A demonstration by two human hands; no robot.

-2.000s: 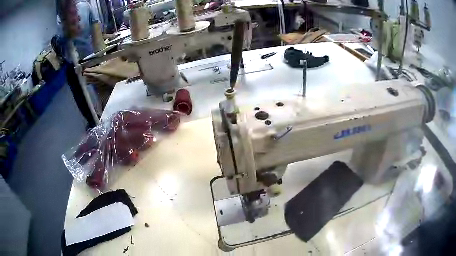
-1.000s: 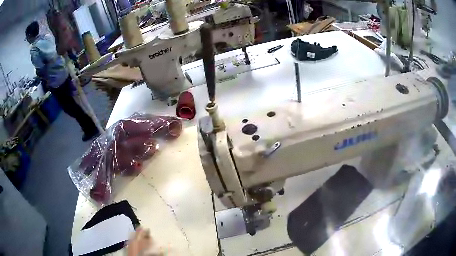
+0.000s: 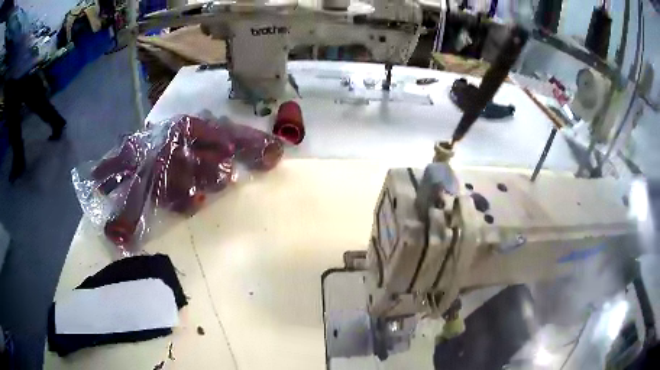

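Observation:
No hand shows in the current head view. A white piece [image 3: 117,307] lies on black cut pieces [image 3: 168,273] at the lower left of the table. A dark cut piece [image 3: 492,334] lies under the arm of the cream sewing machine [image 3: 499,231], at the lower right, partly hidden by the machine head. The presser foot area [image 3: 387,336] stands over the shiny metal plate [image 3: 346,318], with no fabric seen under it.
A clear bag of dark-red spools [image 3: 192,162] lies at the left, with one loose red spool [image 3: 290,123] beside it. A Brother machine [image 3: 260,54] stands on the white table [image 3: 333,137] beyond. A person's legs [image 3: 32,108] show at the far left.
The view has swung, so the machine sits further right. The fingers seen by the white piece one second ago are gone from view. The person at far left appears nearer the edge.

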